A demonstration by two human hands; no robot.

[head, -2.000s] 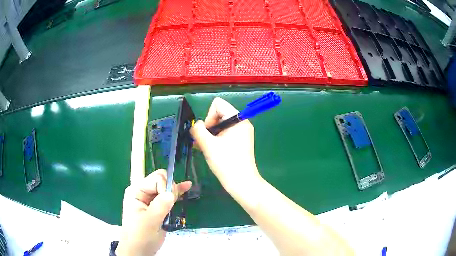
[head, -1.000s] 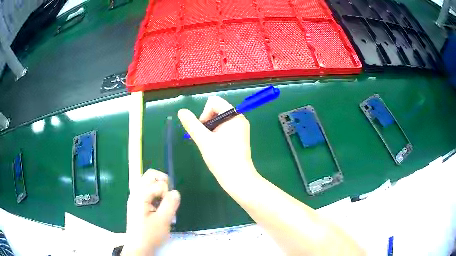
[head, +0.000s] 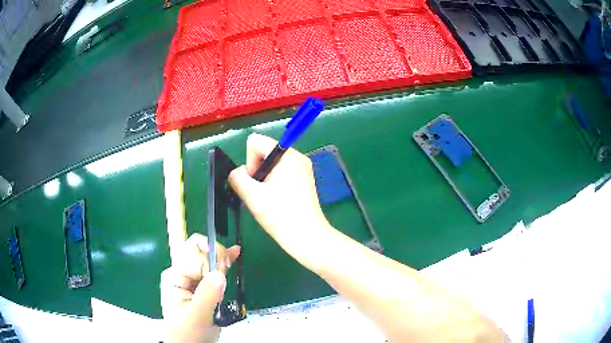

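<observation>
My left hand point(head: 194, 285) holds a dark phone middle frame point(head: 213, 201) on edge by its lower part, over the green conveyor belt point(head: 147, 201). My right hand point(head: 285, 197) holds a marker pen point(head: 271, 161) with a dark barrel and a blue cap pointing up and right. The fingertips are at the upper inner side of the held frame; the pen tip is hidden. Another middle frame with a blue film point(head: 329, 179) lies on the belt, partly behind my right hand.
More frames lie on the belt at right point(head: 477, 194) and left point(head: 78, 248). A red tray point(head: 311, 57) and black tray point(head: 512, 40) stand beyond. A pale strip point(head: 175, 201) crosses the belt. A blue pen point(head: 530, 320) lies on the white edge.
The held frame now shows its inner side, and my right hand and pen have come against it. The pen stands steeper. The right-side belt frames have shifted, one nearer my hand; the left ones moved further left.
</observation>
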